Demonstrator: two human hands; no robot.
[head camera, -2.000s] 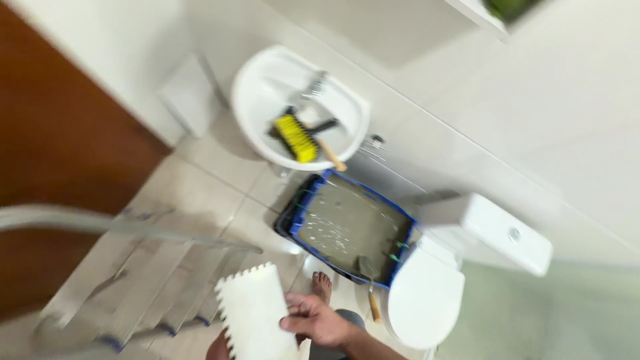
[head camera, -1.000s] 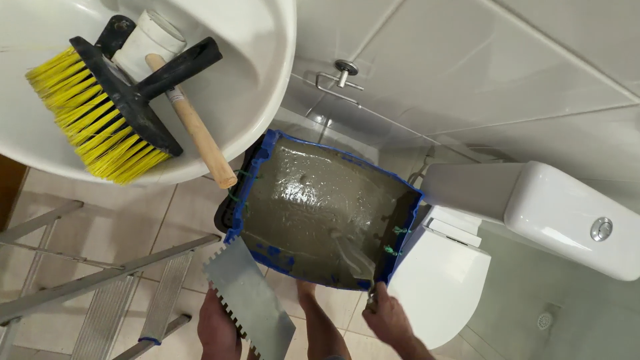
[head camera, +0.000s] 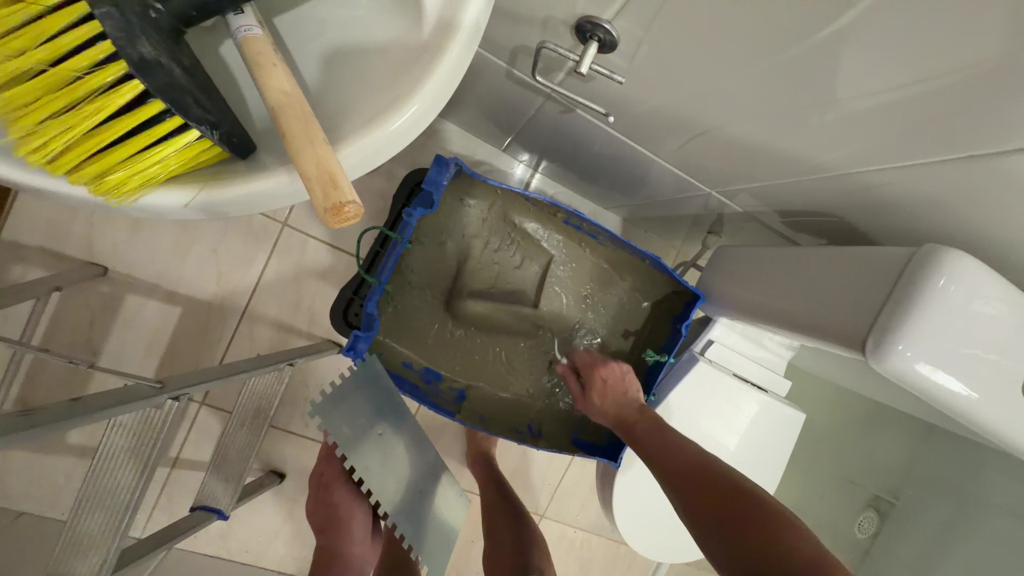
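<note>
My right hand (head camera: 604, 388) is closed on the handle of a trowel over the right part of a blue tub (head camera: 372, 308) of grey wet mortar (head camera: 496, 320). Only a bit of the trowel's metal shank (head camera: 558, 348) shows; its blade is hidden in the mix. A smooth, sunken mark lies in the mortar left of that hand. At the lower left, my left hand (head camera: 344, 500) holds a square-notched steel trowel (head camera: 392, 464), its fingers largely hidden behind the plate. The plate's upper corner is close to the tub's lower left corner.
A yellow-bristled brush (head camera: 104, 104) and a wooden-handled tool (head camera: 296, 120) rest in the washbasin (head camera: 408, 96), the handle sticking over its rim. An aluminium stepladder (head camera: 168, 392) stands left. A toilet (head camera: 720, 448) adjoins the tub's right side; a metal paper holder (head camera: 588, 60) projects from the wall.
My right hand, on the notched trowel two seconds ago, took the other trowel's handle at the tub's edge and has moved in over the mortar. That trowel's blade has sunk from sight. The view is closer.
</note>
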